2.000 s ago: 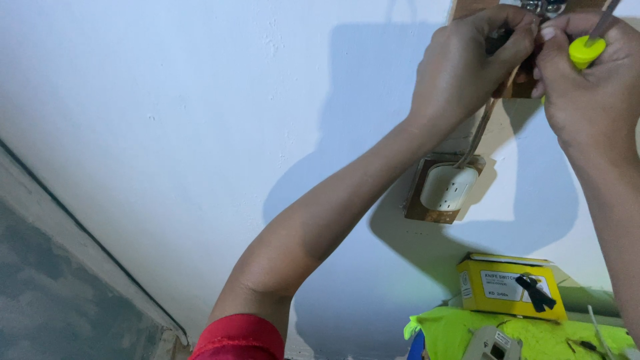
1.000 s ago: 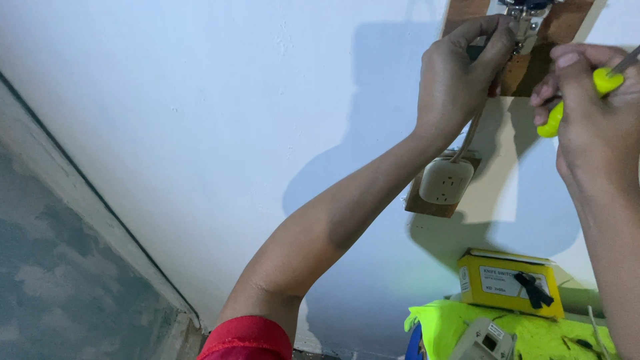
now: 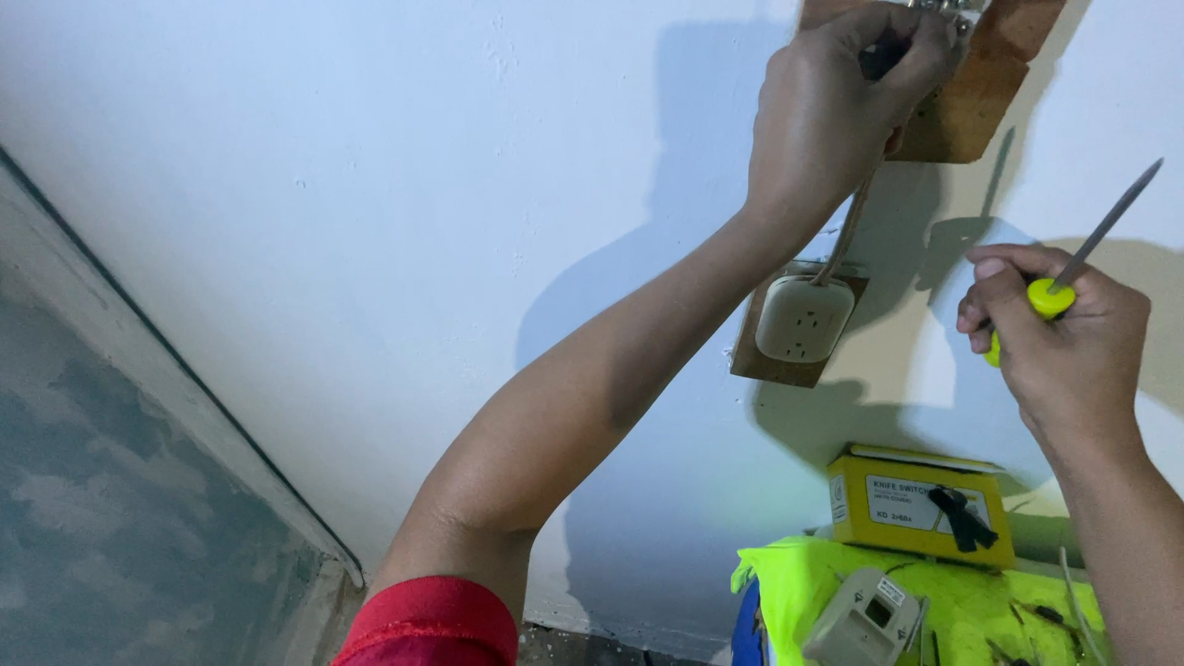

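Observation:
My left hand [image 3: 846, 102] is up at the metal terminals [image 3: 953, 14] of a device on a wooden board [image 3: 962, 106], at the top of the view. Its fingers are pinched near a dark piece, and what they grip is hidden. Lower right, away from the board, my right hand [image 3: 1064, 324] holds a screwdriver [image 3: 1101, 231] with a yellow-green handle, its shaft pointing up and right. Below my left hand, a white outlet [image 3: 805, 319] is mounted on a smaller wooden plate, with a cable [image 3: 846, 231] running up from it toward the board.
A yellow knife switch box [image 3: 916, 509] with black clips on it stands below the outlet. In front lies a bright yellow-green cloth [image 3: 795, 564] bearing a grey plastic cover [image 3: 860, 620] and small scraps. The white wall [image 3: 416, 231] meets a blue-grey surface [image 3: 120, 481] at left.
My right hand, close to my left at the terminals two seconds ago, has moved down and away with the screwdriver. My left hand has stayed at the terminals.

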